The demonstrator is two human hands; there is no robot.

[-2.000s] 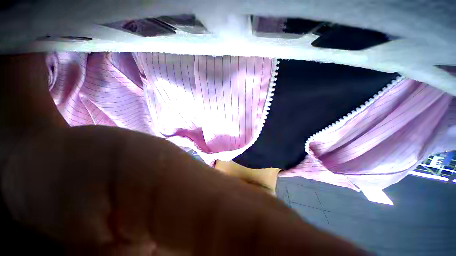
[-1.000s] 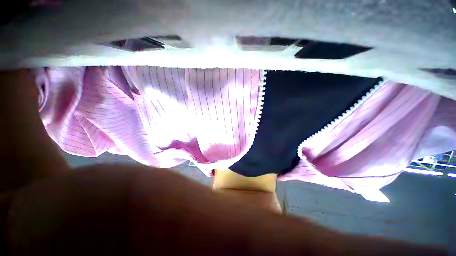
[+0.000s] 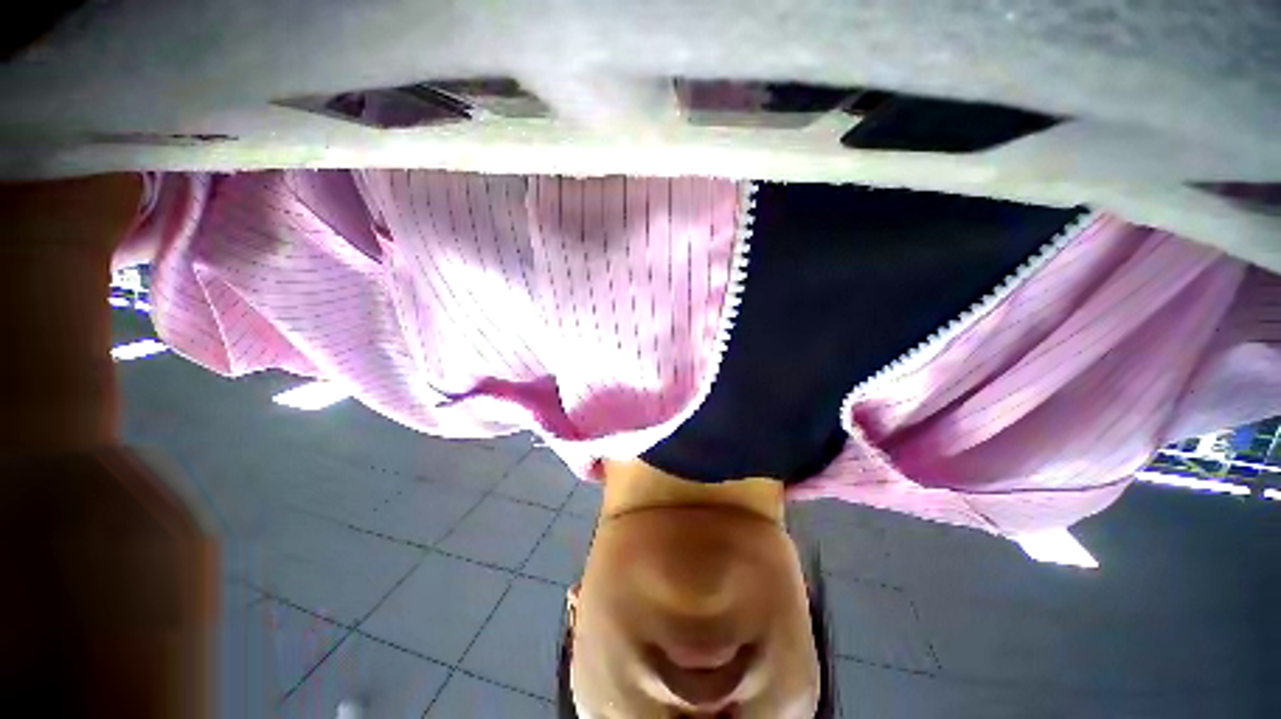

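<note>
The picture is upside down. A large dark blurred hand or finger fills the left edge, very close to the lens and cut off by the rim. I cannot tell whether it is my left or my right hand, or what it holds. A white, curved, blurred surface, possibly a tray, spans the top. It has dark glossy rectangles in it, in two groups. No small part shows between fingers.
A person in a pink striped garment with a white-edged dark front fills the middle, upside down. A grey tiled surface, likely the ceiling, lies behind, with bright lights at the right and left edges.
The dark hand that covered the lower left and middle has moved to the left edge. The person's lower face and more of the grey tiles now show.
</note>
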